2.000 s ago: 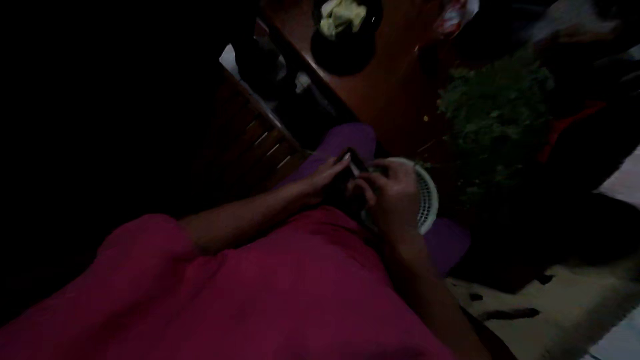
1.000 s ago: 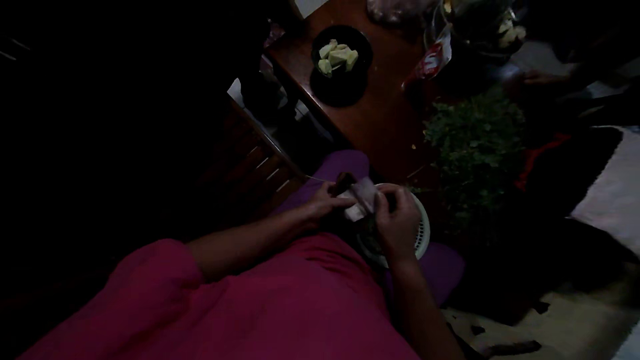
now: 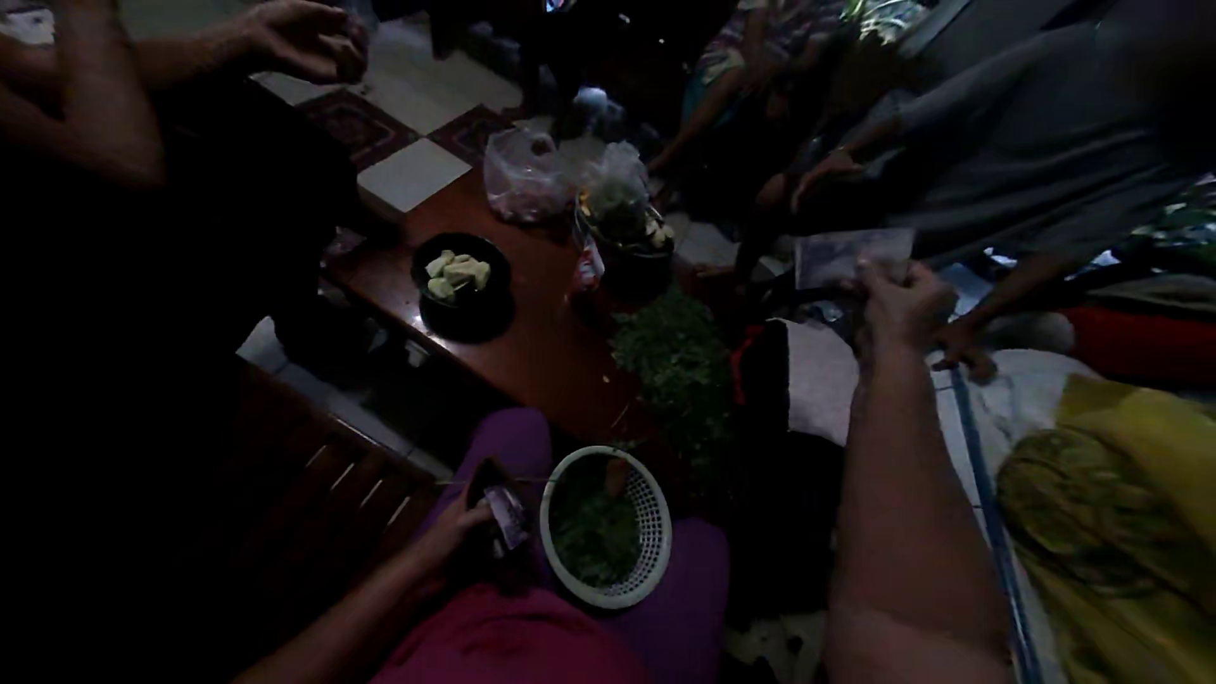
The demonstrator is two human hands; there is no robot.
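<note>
My right hand [image 3: 907,299] is stretched out to the right and grips a banknote [image 3: 848,256] by its edge. Low in my lap, my left hand [image 3: 465,522] holds a dark open wallet [image 3: 486,473], from which more paper, apparently banknotes [image 3: 507,517], shows. Just right of the wallet, a white plastic basket [image 3: 657,546] with green leaves [image 3: 594,527] in it rests between my thighs.
On the wooden table [image 3: 546,356] are a dark bowl of pale cut pieces [image 3: 458,275], a plastic bag [image 3: 524,176], a filled pot [image 3: 627,252] and leafy greens [image 3: 676,356]. Other people's arms reach in at upper left [image 3: 299,43] and right [image 3: 1007,285]. Yellow cloth [image 3: 1111,503] lies at right.
My right hand has moved from the wallet in my lap out to the right with a banknote. My left hand still holds the wallet. The view has shifted widely.
</note>
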